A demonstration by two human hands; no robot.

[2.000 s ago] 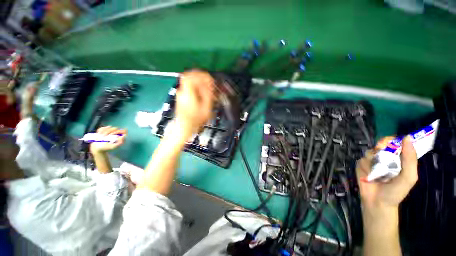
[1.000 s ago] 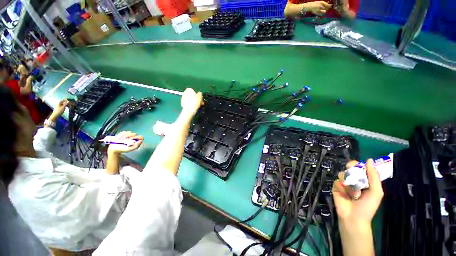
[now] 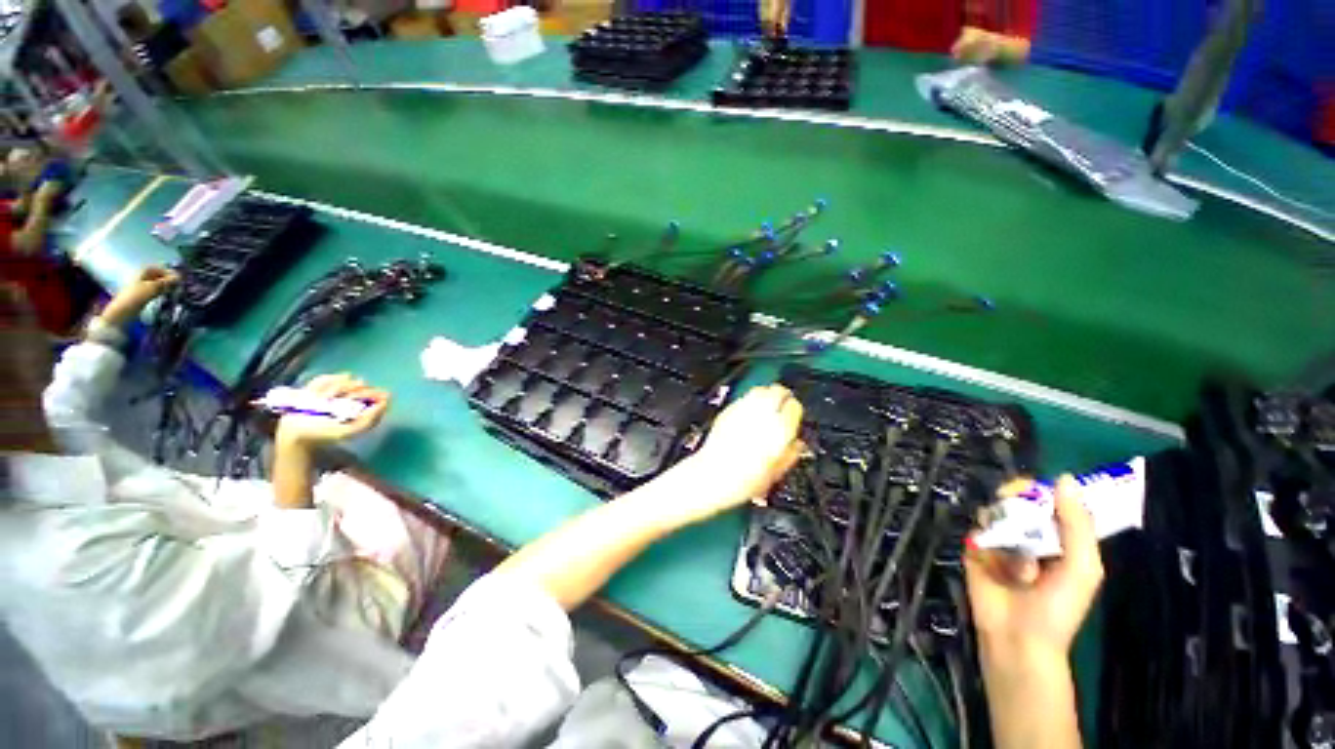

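Observation:
My right hand (image 3: 1037, 593) grips the white glue tube (image 3: 1105, 498) with blue and red print, its red tip pointing left, over the right side of the source tray. My left hand (image 3: 750, 446) is at the upper left edge of the black source tray (image 3: 747, 574), fingers bent close to the modules; whether they hold one is hidden. The source tray carries several black modules, with cables (image 3: 879, 563) running toward me. The second tray (image 3: 586, 378) lies to the left with mostly empty pockets; blue plugs (image 3: 820, 246) fan out beyond it.
A black tray stack (image 3: 1193, 585) stands at far right. A crumpled white wipe (image 3: 454, 359) lies left of the second tray. A neighbouring worker in white holds a tube (image 3: 308, 403) beside loose harnesses (image 3: 344, 293). Across the green belt are trays (image 3: 637, 51) and a plastic bag (image 3: 1047, 132).
My left hand has moved from the second tray's far edge right and toward me to the source tray. My right hand still holds the tube, slightly lower in view.

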